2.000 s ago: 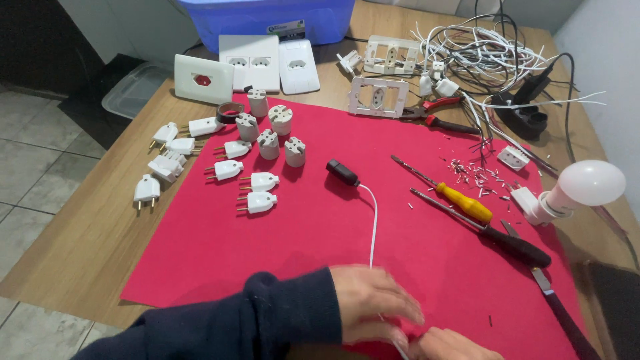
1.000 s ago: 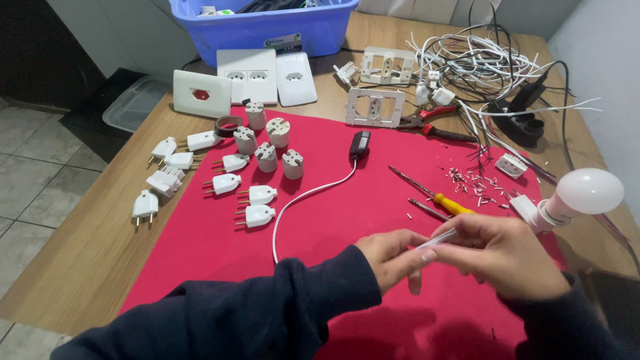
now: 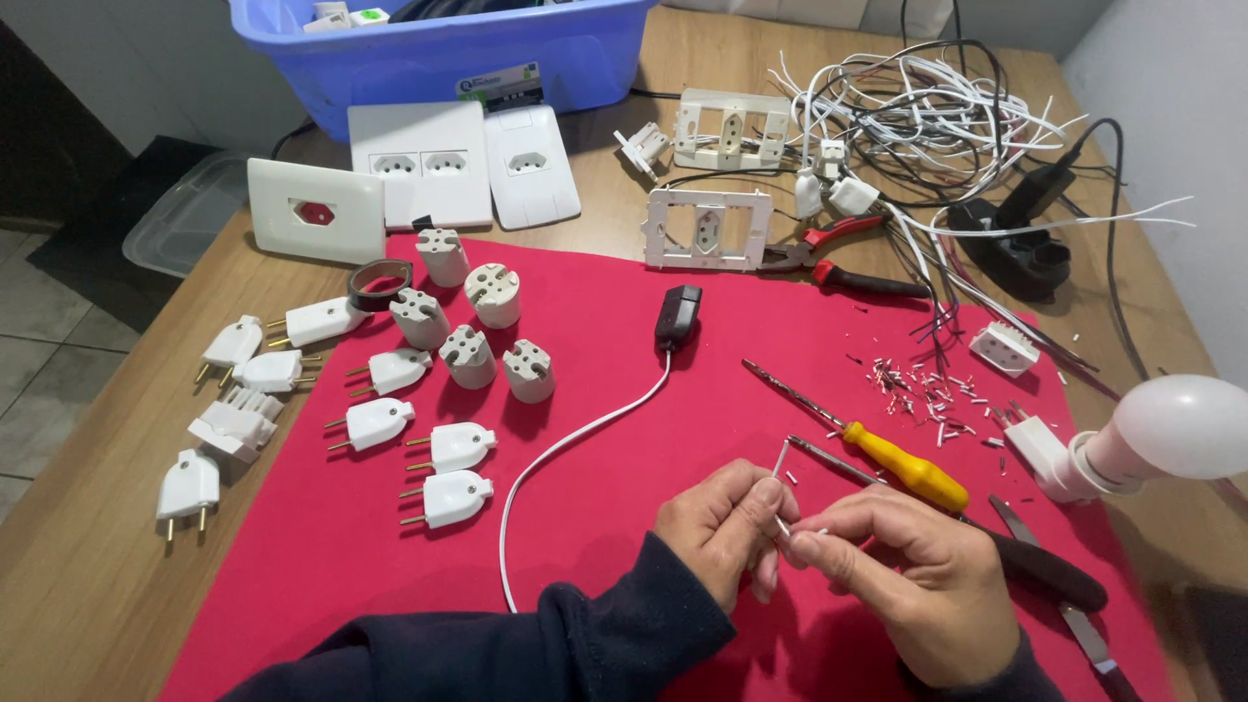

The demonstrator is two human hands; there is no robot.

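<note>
Between the fingertips of my left hand (image 3: pixel 726 531) I pinch a thin white wire (image 3: pixel 781 458), one end of which sticks up past the thumb. My right hand (image 3: pixel 902 575) touches it, fingers closed on a short white end just to the right. A white cord (image 3: pixel 580 432) runs from a black connector (image 3: pixel 680 317) on the red sheet down under my left sleeve; whether it is the held wire is hidden. Right of my hands lie a yellow-handled screwdriver (image 3: pixel 907 468), a black-handled screwdriver (image 3: pixel 1038 561) and a knife-like metal blade (image 3: pixel 1082 629).
White two-pin plugs (image 3: pixel 458 499) and round sockets (image 3: pixel 528 370) lie left. Behind stand outlet plates (image 3: pixel 419 166), mounting frames (image 3: pixel 709 229), red-handled pliers (image 3: pixel 843 263), tangled wires (image 3: pixel 916 127) and a blue bin (image 3: pixel 458 58). Insulation scraps (image 3: pixel 931 400) and a bulb (image 3: pixel 1185 426) sit right.
Both hands have come up from the bottom edge, then stayed close together with the white wire. The black connector has shifted right and away since the first frame, and its cord now curves left.
</note>
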